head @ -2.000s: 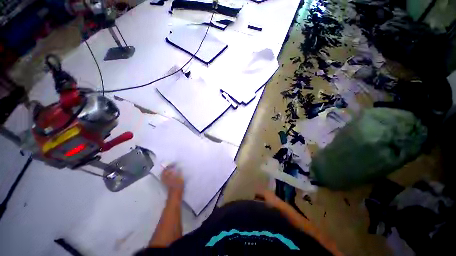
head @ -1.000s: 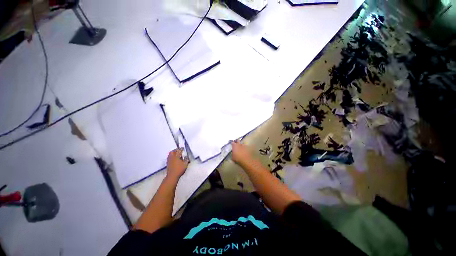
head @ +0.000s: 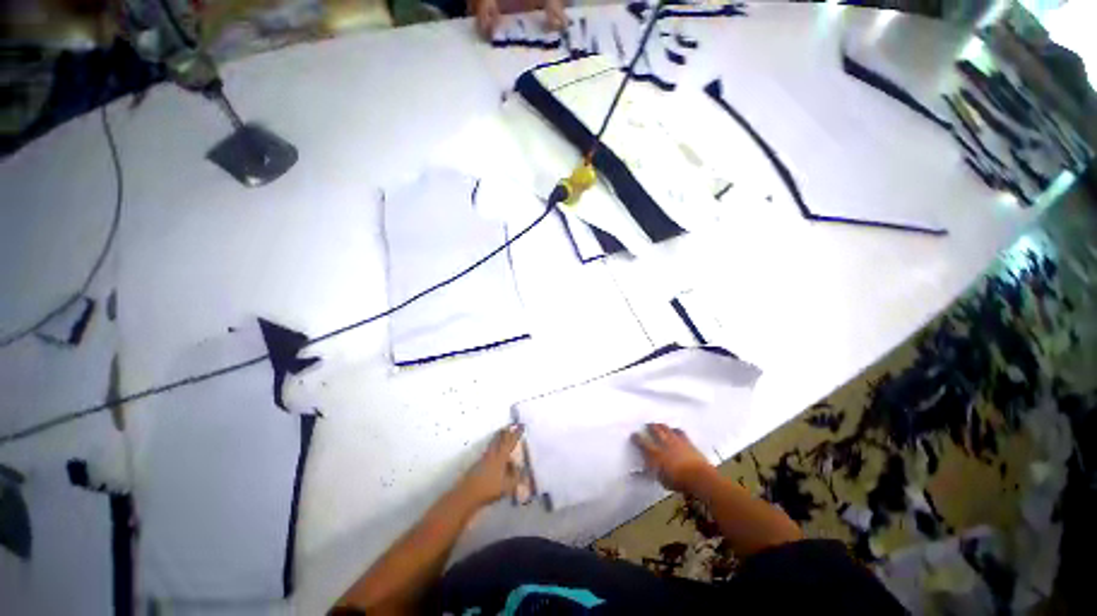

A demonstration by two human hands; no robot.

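A cut panel stack point(head: 602, 421), white paper on top with dark cloth at parts of its edges, lies near the table's front edge. My left hand point(head: 496, 467) is at the stack's left edge, beside a narrow piece; whether its fingers grip anything is unclear. My right hand point(head: 671, 457) lies on the paper near the stack's front edge, fingers spread.
A power cable point(head: 481, 256) with a yellow connector point(head: 577, 184) crosses the table point(head: 445, 421). Other panel stacks point(head: 445, 271) lie beyond and left. A cutting machine base point(head: 253, 153) stands far left. Another person's hands point(head: 520, 15) are at the far edge. Scraps litter the floor right.
The view has shifted along the table. The stack at my hands now lies farther from the neighbouring left stack and is turned. My right hand has moved from its front edge onto its top.
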